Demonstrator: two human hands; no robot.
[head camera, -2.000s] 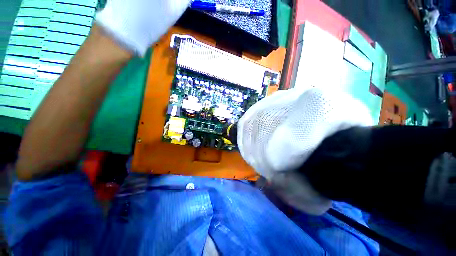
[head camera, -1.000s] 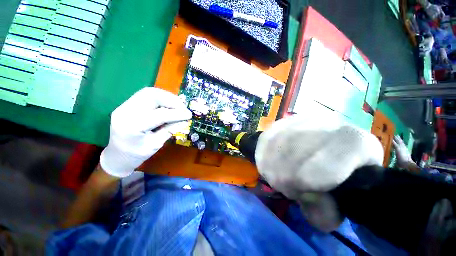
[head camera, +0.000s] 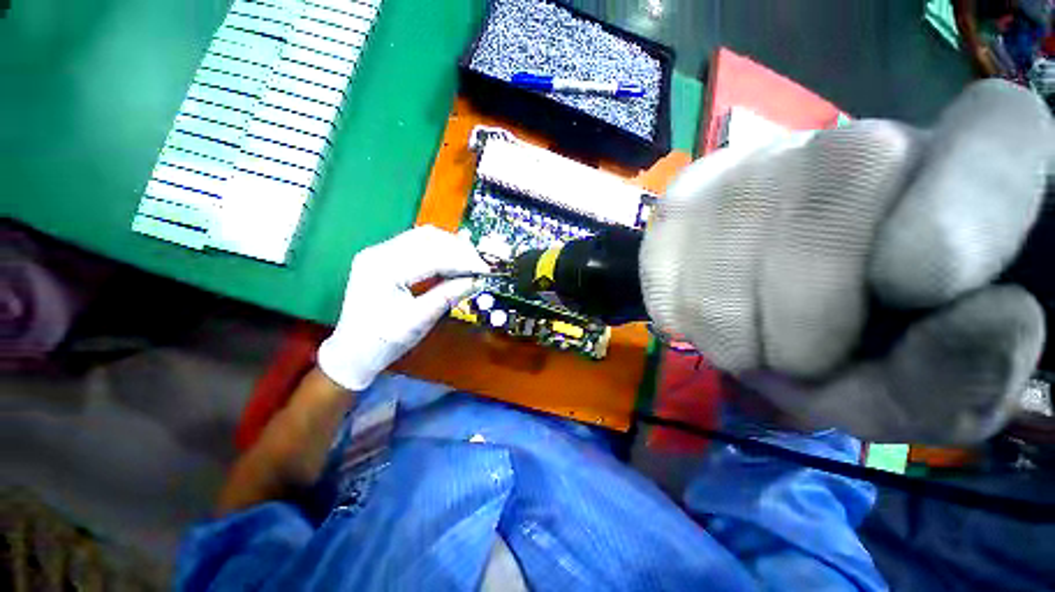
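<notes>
The dark green circuit board (head camera: 521, 319) lies on the orange-brown fixture (head camera: 509, 376), with the pale finned heat sink (head camera: 555, 179) along its far edge. My right hand (head camera: 810, 254), in a white glove and large in the picture, is closed around the black electric screwdriver (head camera: 590, 273). The screwdriver has a yellow band and its front end points left over the board. My left hand (head camera: 399, 295), also gloved, is at the board's left side. Its thumb and index finger meet at the screwdriver's tip, around a thin dark piece, perhaps the bit.
A black tray of tiny silver screws (head camera: 578, 56) stands beyond the fixture, with a blue and white pen (head camera: 576, 86) on the screws. Overlapping pale strips (head camera: 249, 139) lie at left on the green mat (head camera: 405, 69). A red foam sheet (head camera: 752, 79) is at right, partly hidden.
My left hand came down from the screw tray to the board and now meets the screwdriver's tip. The screwdriver has tilted flatter and my right hand has risen towards the camera. The view has shifted.
</notes>
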